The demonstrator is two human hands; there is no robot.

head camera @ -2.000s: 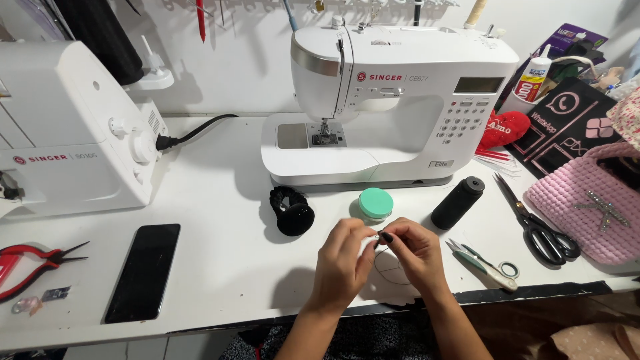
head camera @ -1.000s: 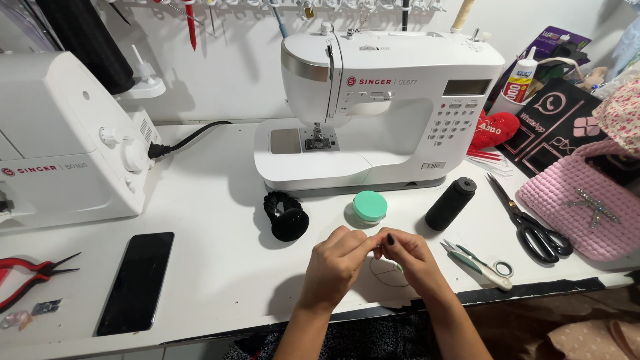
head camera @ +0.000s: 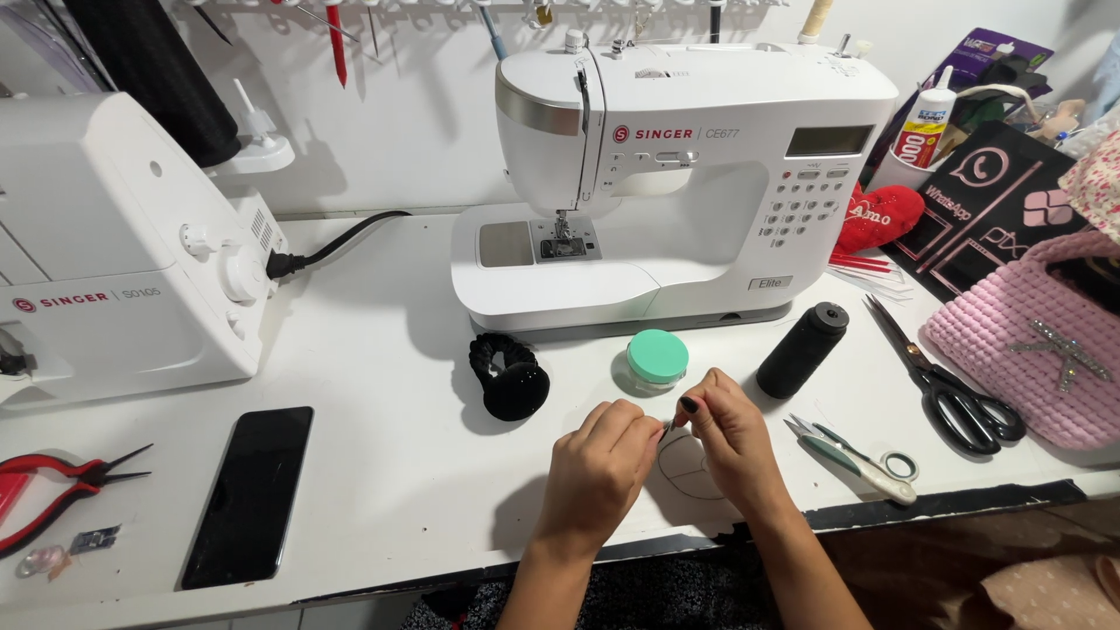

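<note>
My left hand (head camera: 604,464) and my right hand (head camera: 724,429) meet at the fingertips over the front of the white table. Between them they pinch a thin dark strand (head camera: 669,430), too small to name surely. A loop of thin thread (head camera: 691,497) hangs or lies below the fingers. Just behind the hands stands a small clear jar with a green lid (head camera: 658,355). A black velvet scrunchie (head camera: 507,376) with a round black piece lies to the left. The black thread spool (head camera: 803,350) is to the right, near the small thread snips (head camera: 853,459).
A Singer sewing machine (head camera: 700,157) stands behind the hands, another Singer machine (head camera: 131,262) at left. Large black-handled scissors (head camera: 949,385) and a pink crocheted bag (head camera: 1041,350) are at right. A phone (head camera: 249,494) and red-handled pliers (head camera: 66,490) lie at left.
The fingertips of my two hands have parted slightly since one second ago, with a dark strand now showing between them. The things on the table have stayed in place.
</note>
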